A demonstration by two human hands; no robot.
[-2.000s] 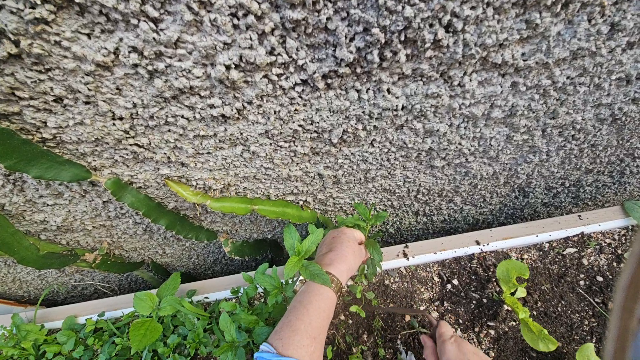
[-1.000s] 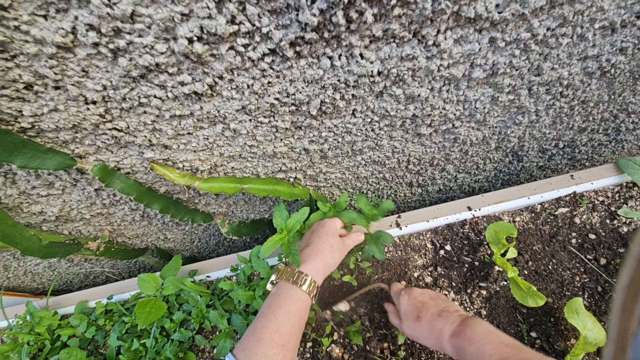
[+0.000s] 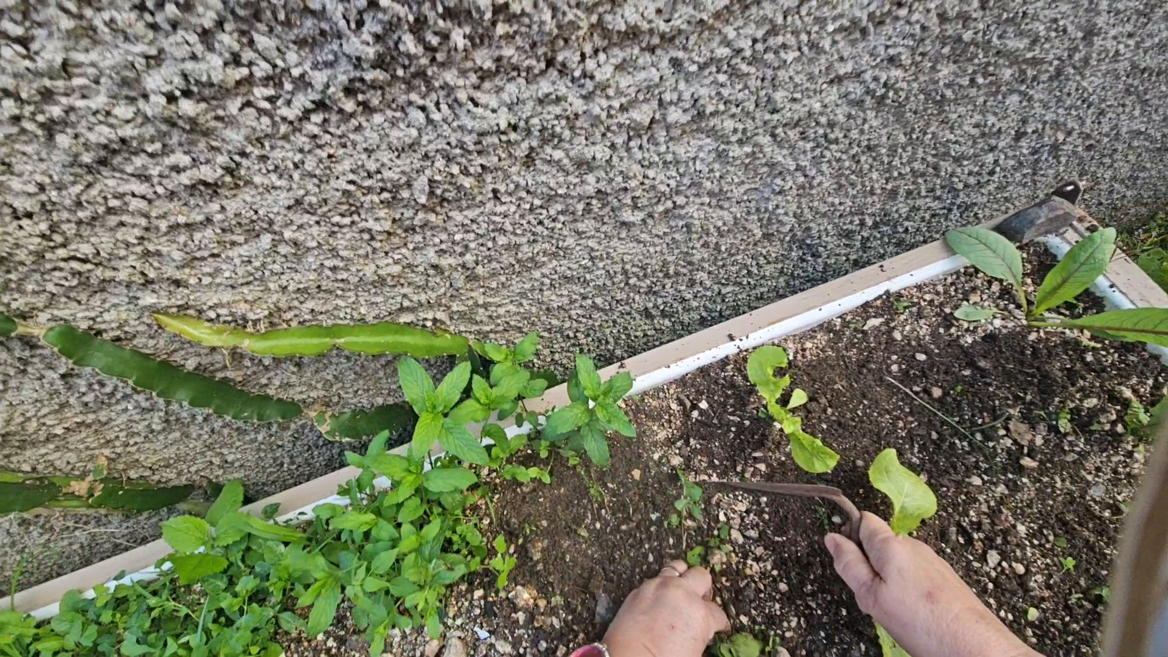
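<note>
My right hand (image 3: pixel 912 584) grips a rusty, bent metal hand tool (image 3: pixel 798 490), whose thin blade points left just above the soil. Down and to the left, my left hand (image 3: pixel 668 611) is low at the soil with its fingers curled beside small green weeds (image 3: pixel 698 552); whether it pinches one is hidden. A small weed (image 3: pixel 686 500) stands near the tool's tip. Leafy mint-like plants (image 3: pixel 411 511) grow to the left of my left hand. Young lettuce plants (image 3: pixel 789 420) stand above the tool, and another pale lettuce leaf (image 3: pixel 903 488) is right beside my right hand.
A rough stucco wall (image 3: pixel 584 164) rises behind the bed's pale wooden edge (image 3: pixel 730 339). Green cactus stems (image 3: pixel 319 339) lie along the wall at left. At the right corner are a broad-leaved plant (image 3: pixel 1077 274) and a dark metal piece (image 3: pixel 1040 217). A blurred brown pole-like object (image 3: pixel 1136 557) crosses the right edge.
My left hand has let go of the leafy mint-like stems by the wooden edge and moved down to the soil. My right hand still holds the tool. The view has shifted right.
</note>
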